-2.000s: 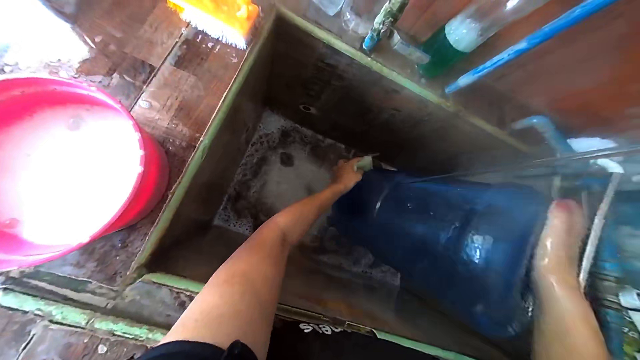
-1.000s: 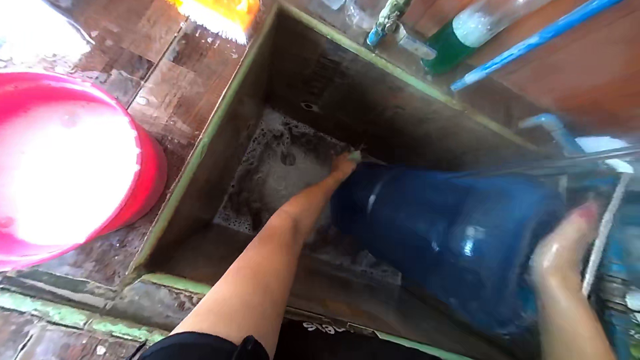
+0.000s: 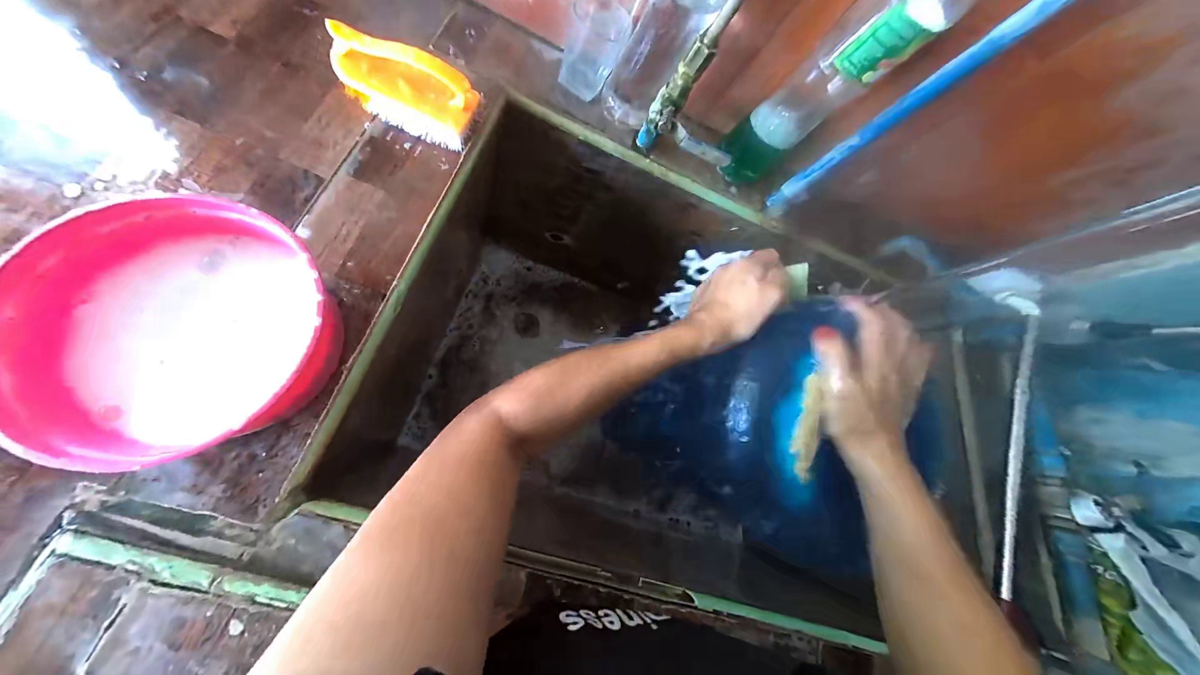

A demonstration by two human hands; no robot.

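A large blue plastic water jug [image 3: 694, 431] lies in the right part of a tiled basin [image 3: 412, 272]. My left hand [image 3: 741, 295] is closed round a pale green-yellow sponge or pad [image 3: 798, 279] at the jug's upper edge, with white suds [image 3: 698, 277] beside the knuckles. Fingers of my right hand [image 3: 867, 366] spread over the jug, a little right of my left hand. A yellowish strip [image 3: 806, 427] shows beside the right thumb against a bright blue patch; what it is cannot be told. Blur and the hands hide part of the jug.
Left of the basin stands a pink tub [image 3: 309, 375] of whitish liquid. An orange scrub brush [image 3: 408, 80] lies near the basin's corner. Clear bottles, a tap [image 3: 680, 89], a green-labelled bottle [image 3: 816, 84] and a blue pipe [image 3: 919, 98] line the far edge.
My right hand has moved from the jug's far right end inward, closer to my left hand. The jug's position has shifted. White suds now show by my left hand.
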